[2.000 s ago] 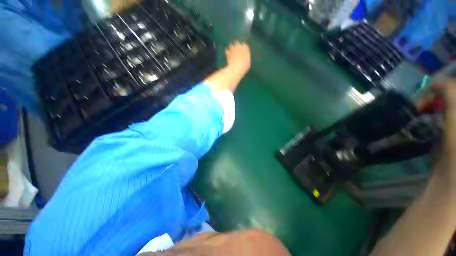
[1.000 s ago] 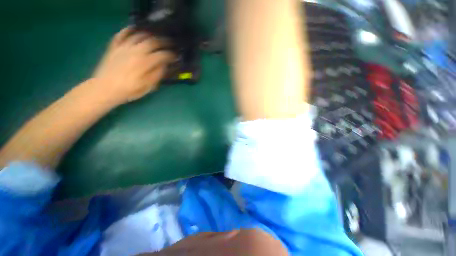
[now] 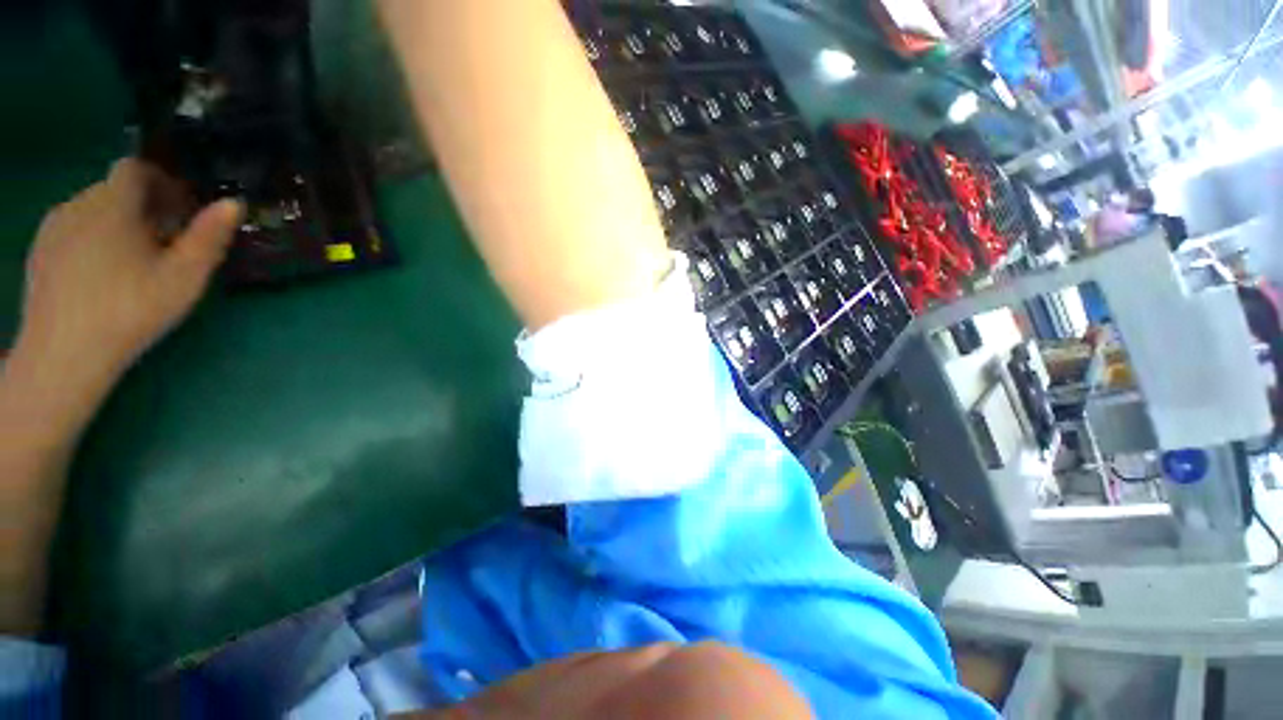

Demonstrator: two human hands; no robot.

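The black fixture (image 3: 303, 232) with a yellow square sticker on its near corner lies on the green mat at the upper left. The dark press body (image 3: 225, 71) stands over it, with a metallic part above the seat. My left hand (image 3: 120, 267) is at the fixture's left side, thumb and fingers apart around its edge; whether it holds a small part is hidden. My right forearm crosses the top middle, and my right hand is beyond the top edge. The press lever is not visible.
A black compartment tray (image 3: 760, 211) with parts in its pockets lies right of my right forearm. Red parts (image 3: 915, 211) are beyond it. A pale grey machine frame (image 3: 1126, 338) stands at the right. The mat's front edge runs near my body.
The view has swung right, showing more of the tray, red parts and grey frame. My left hand has come from beside the left tray stack to the fixture.
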